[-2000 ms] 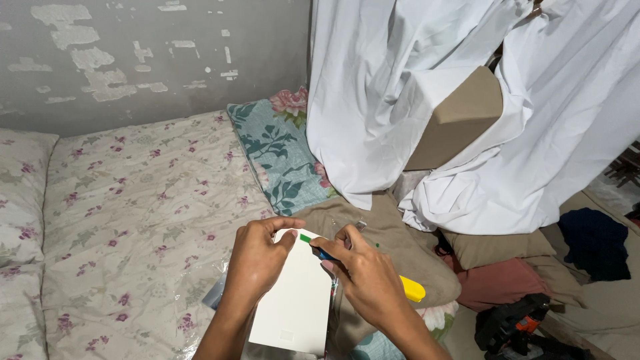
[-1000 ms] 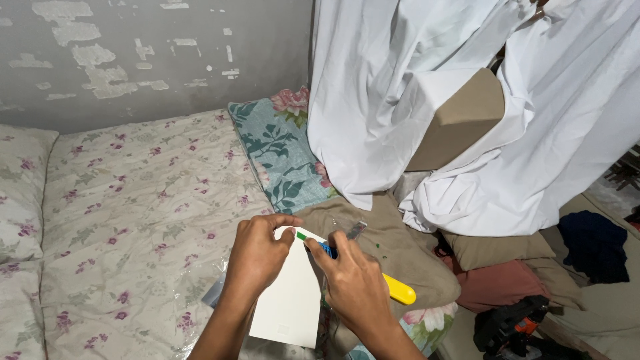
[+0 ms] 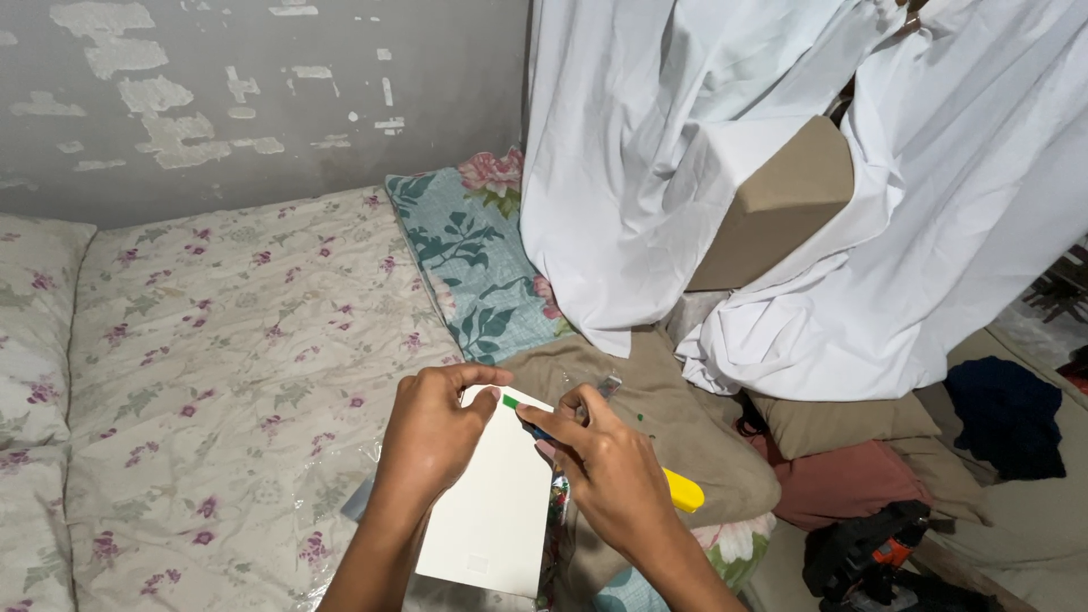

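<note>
A white rectangular card or flat box point(image 3: 489, 510) lies below my hands, its top left corner gripped by my left hand point(image 3: 442, 433). A small green strip point(image 3: 510, 401) shows on its top edge, between the thumb of my left hand and the fingertips of my right hand point(image 3: 608, 459). My right hand is closed around a yellow-handled tool point(image 3: 683, 490), whose handle sticks out past the palm. A blue part point(image 3: 537, 433) shows beneath its fingers. The far end of the tool is largely hidden.
Clear plastic point(image 3: 319, 510) lies left of the card on a floral bedsheet point(image 3: 246, 340). Beyond my hands are a teal floral cloth point(image 3: 476, 263) and a brown cloth point(image 3: 705, 425). A white curtain point(image 3: 612, 212) hangs around a brown block-shaped object point(image 3: 778, 204). Pillows point(image 3: 850, 425) lie at the right.
The yellow handle, jutting out to the right of my right hand a second ago, now shows less beyond the palm. My left hand stays on the card's top corner.
</note>
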